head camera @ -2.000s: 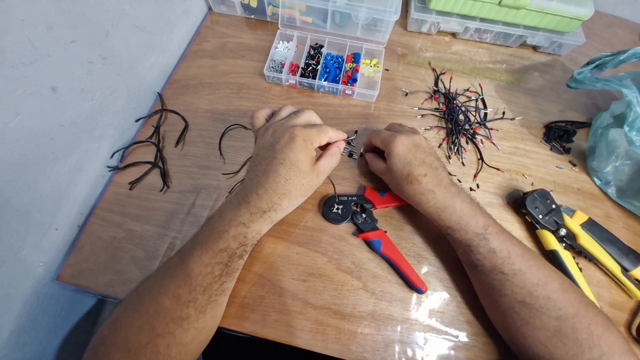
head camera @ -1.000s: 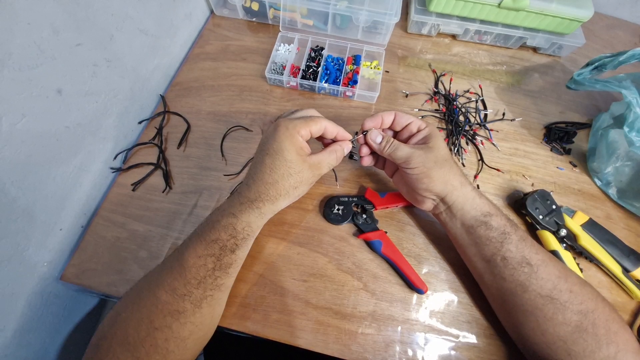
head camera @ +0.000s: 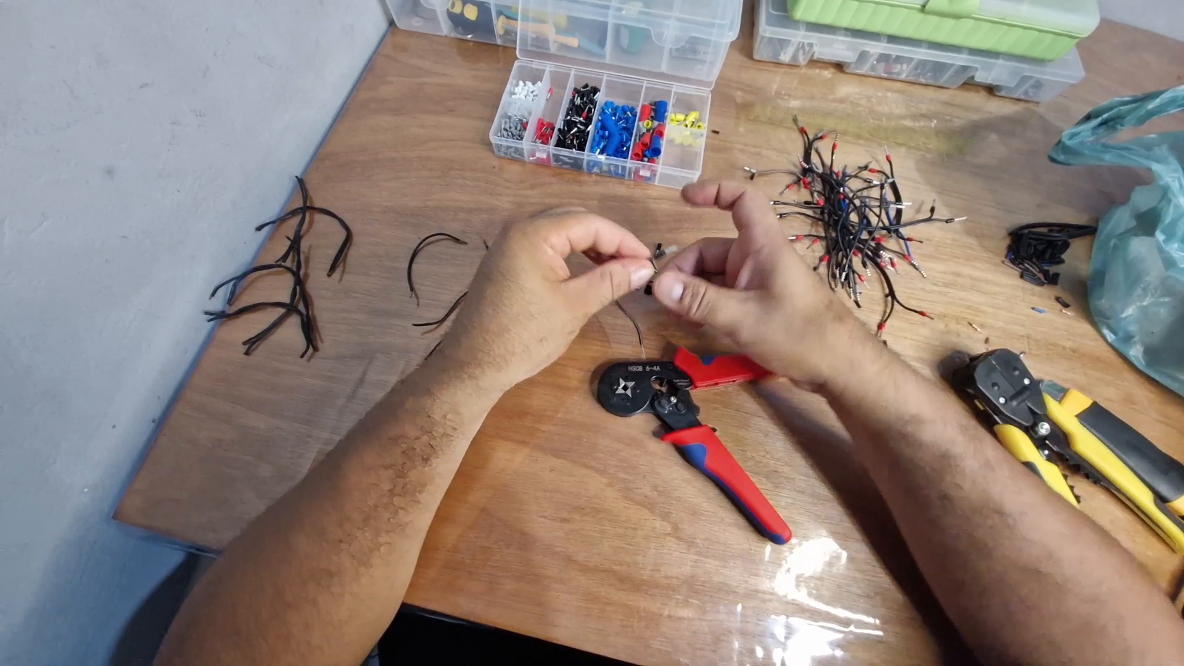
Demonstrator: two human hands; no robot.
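My left hand (head camera: 564, 287) pinches a short black wire between thumb and forefinger; most of the wire is hidden by the hand. My right hand (head camera: 749, 287) meets it at the wire's end, thumb against a bent finger and forefinger raised; a small part there is too hidden to make out. Just below lies a ferrule crimping tool (head camera: 689, 407) with red and blue handles. Another thin black wire (head camera: 631, 324) ends near its round head. Behind the hands stands a clear compartment box (head camera: 601, 166) of white, red, black, blue and yellow wire ferrules.
Loose black wires (head camera: 301, 277) lie at left, with curved ones (head camera: 421, 259) nearer my left hand. Right of my hands is a pile of black wires with red ferrules (head camera: 856, 222). Yellow-black wire strippers (head camera: 1045, 425), a teal plastic bag (head camera: 1142, 250) and a green case (head camera: 953, 23) are further right.
The fingers of my right hand have opened out from a closed curl, and the forefinger is now raised. My left hand stays in about the same place. The crimping tool has not moved.
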